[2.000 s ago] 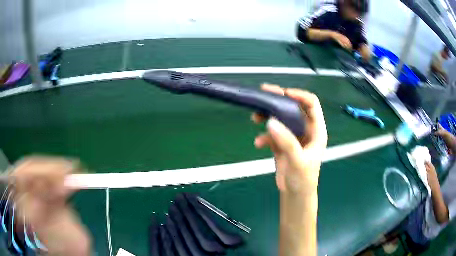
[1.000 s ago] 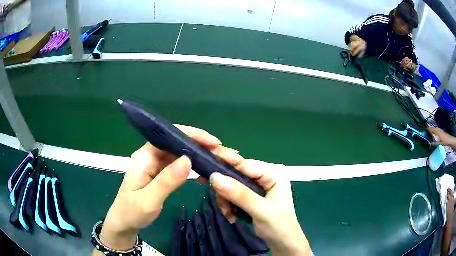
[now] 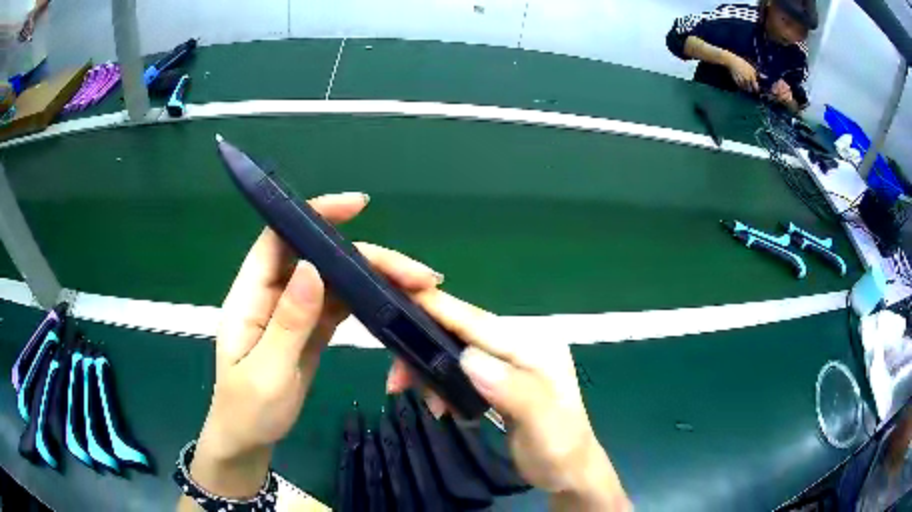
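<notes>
A black pen body is held up in front of me over the green belt, its pale nozzle tip pointing to the upper left. A seam line and small rectangular shapes show along its upper face. My left hand holds its middle, thumb on the near side. My right hand holds its wide rear end. Several black pen bodies lie side by side on the bench below my hands, partly hidden by my right hand.
Blue-and-black pens and a pink-and-black pen lie at the left. Two blue-and-black pens lie on the belt at the right. A clear ring lies at the right bench edge. A person sits across the belt, far right.
The pen has rolled in my hands, showing a different face with the seam. My left fingers have shifted along it, and its tip is higher. The view has shifted slightly.
</notes>
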